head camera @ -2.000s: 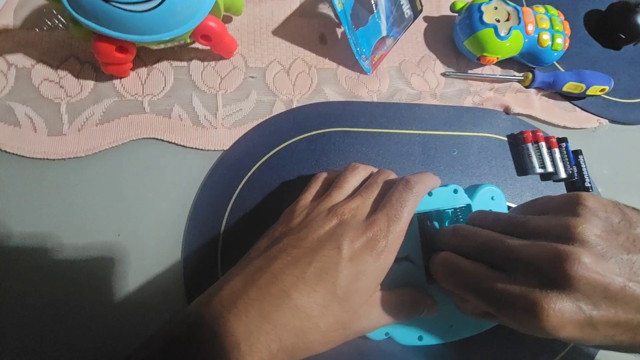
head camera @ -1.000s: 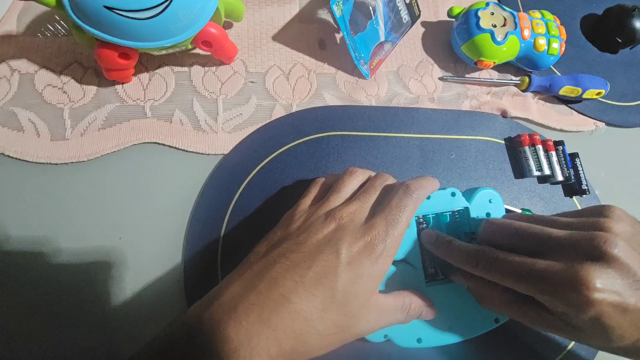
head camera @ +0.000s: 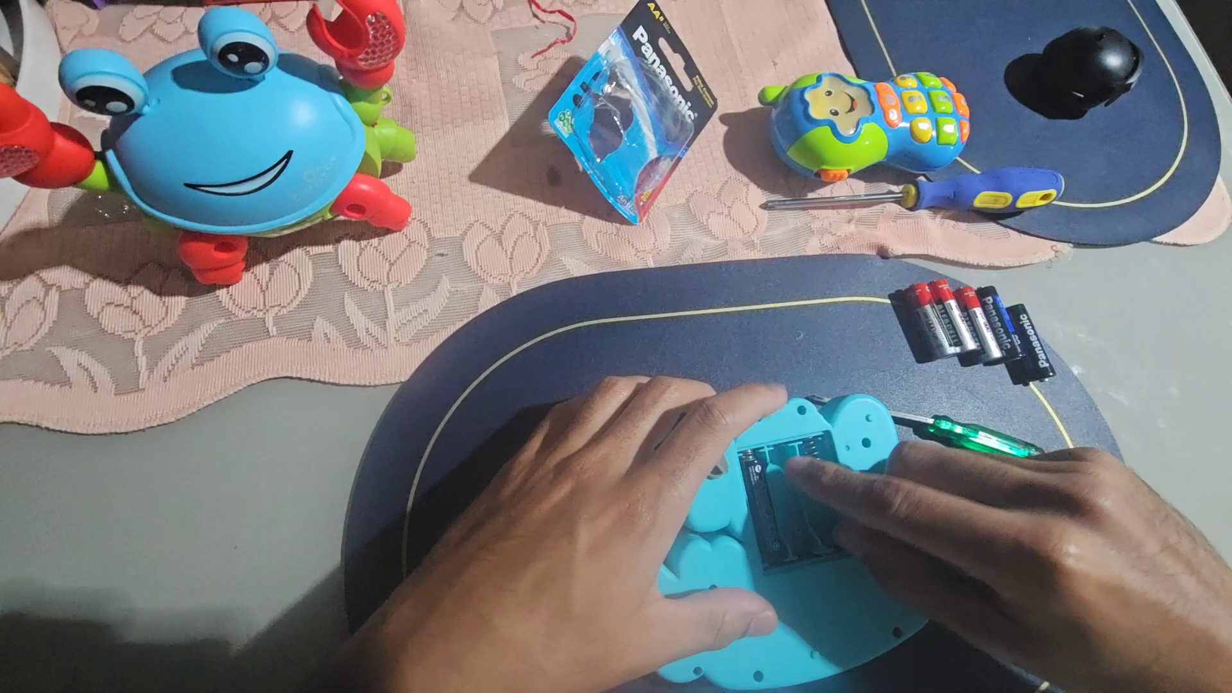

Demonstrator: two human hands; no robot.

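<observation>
A turquoise plastic toy (head camera: 799,616) lies back side up on a dark blue placemat (head camera: 616,289), its battery compartment (head camera: 791,510) uncovered. One black battery (head camera: 759,505) sits along the compartment's left side. My left hand (head camera: 587,520) holds the toy's left edge, thumb on its lower part and fingers along the top left. My right hand (head camera: 1020,539) reaches in from the right, index fingertip at the upper part of the compartment; its other fingers hide the right side, and whether they hold anything is not visible. A green-handled screwdriver (head camera: 982,438) lies just behind the right hand.
Several AA batteries (head camera: 977,327) lie at the placemat's upper right. Behind, on a pink lace cloth (head camera: 462,250), are a blue crab toy (head camera: 236,144), an opened battery package (head camera: 630,115), a toy phone (head camera: 871,125) and a blue-handled screwdriver (head camera: 972,191). A black round object (head camera: 1088,72) stands at the upper right.
My right hand's fingers have shifted within the compartment area, showing more of its inside and the battery at its left. The green screwdriver shows more. My left hand keeps its hold.
</observation>
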